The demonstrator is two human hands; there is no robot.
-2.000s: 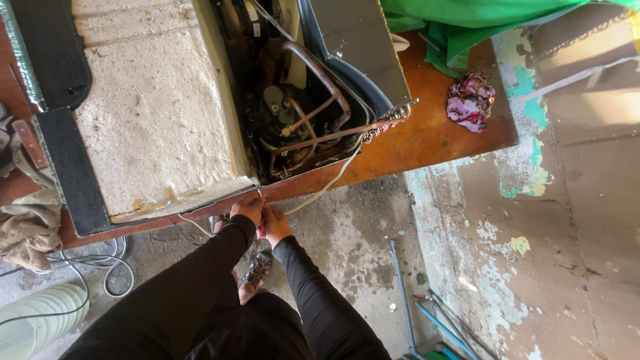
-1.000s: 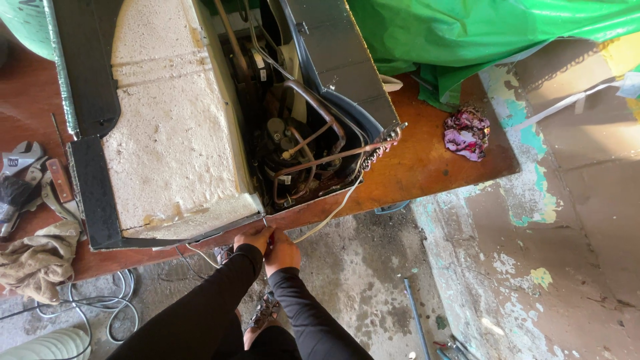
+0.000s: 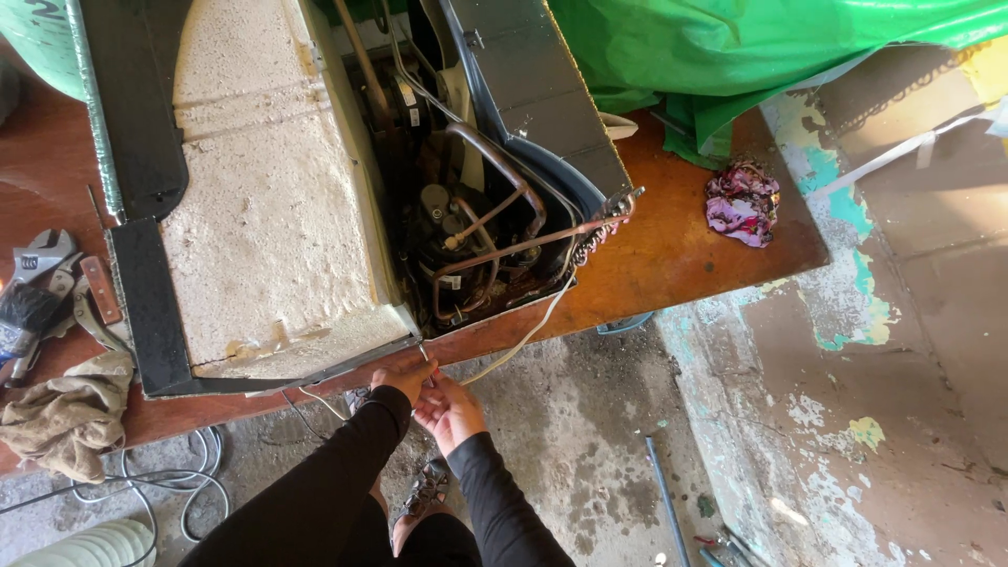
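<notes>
An opened air conditioner unit [image 3: 268, 189] with a white foam block lies on the wooden table, its compressor [image 3: 437, 205] and copper pipes [image 3: 504, 250] exposed. At the unit's near edge, my left hand [image 3: 403, 379] and my right hand [image 3: 450, 411] meet around a thin metal screwdriver shaft [image 3: 426, 352], whose tip touches the corner of the base. Red shows between the fingers; the rest of the tool is hidden. A pale cable [image 3: 524, 340] runs from the unit down behind my right hand.
Left on the table are an adjustable wrench [image 3: 43, 253], locking pliers [image 3: 93, 315], a brush [image 3: 27, 307] and a tan rag [image 3: 67, 413]. A stained pink cloth [image 3: 743, 205] lies right, near a green tarp [image 3: 756, 47]. Below are coiled cables [image 3: 185, 480] and a blue pipe [image 3: 667, 500].
The right hand has turned so its palm and fingers show more, and a metal shaft is now visible above the hands. The view has shifted somewhat.
</notes>
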